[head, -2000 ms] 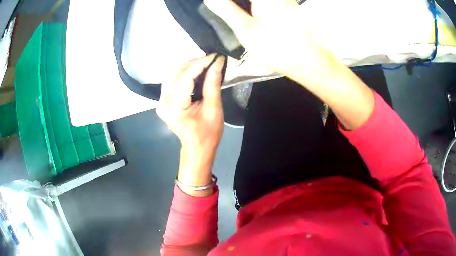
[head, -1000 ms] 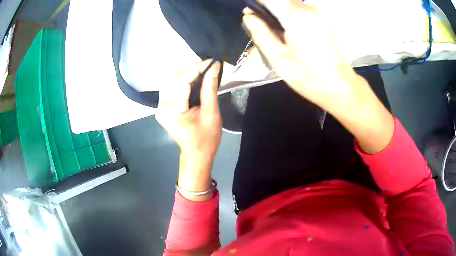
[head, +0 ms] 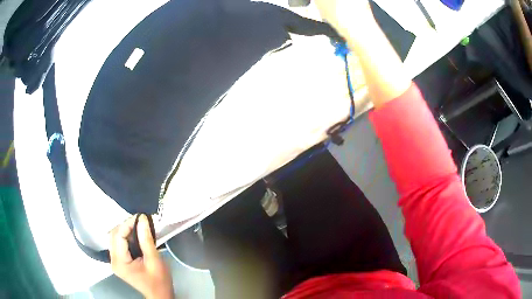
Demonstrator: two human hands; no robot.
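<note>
A large black half-moon bag body (head: 163, 99) lies on the white-covered table, with a small white label (head: 135, 58) and a pale zip line (head: 198, 129) along its straighter edge. My left hand (head: 139, 251) pinches the dark strap end at the bag's lower corner, near the table's front edge. The black strap (head: 65, 193) loops up the left side, with a blue-white glint (head: 56, 142) on it. My right hand (head: 343, 13) is at the top edge, partly cut off and washed out by glare; its fingers and any hold are unclear.
A crumpled black pile (head: 36, 44) lies upper left. A small greyish piece (head: 299, 2) is at the top edge. Blue cord (head: 350, 87) hangs over the table's front edge. Slim dark stick (head: 426, 14) upper right. A round wastebasket (head: 481, 178) stands on the floor at right.
The view has swung right and shows more of the table. The bag lies spread out. My right hand has left the bag's corner area and reached far up; my left hand keeps its pinch.
</note>
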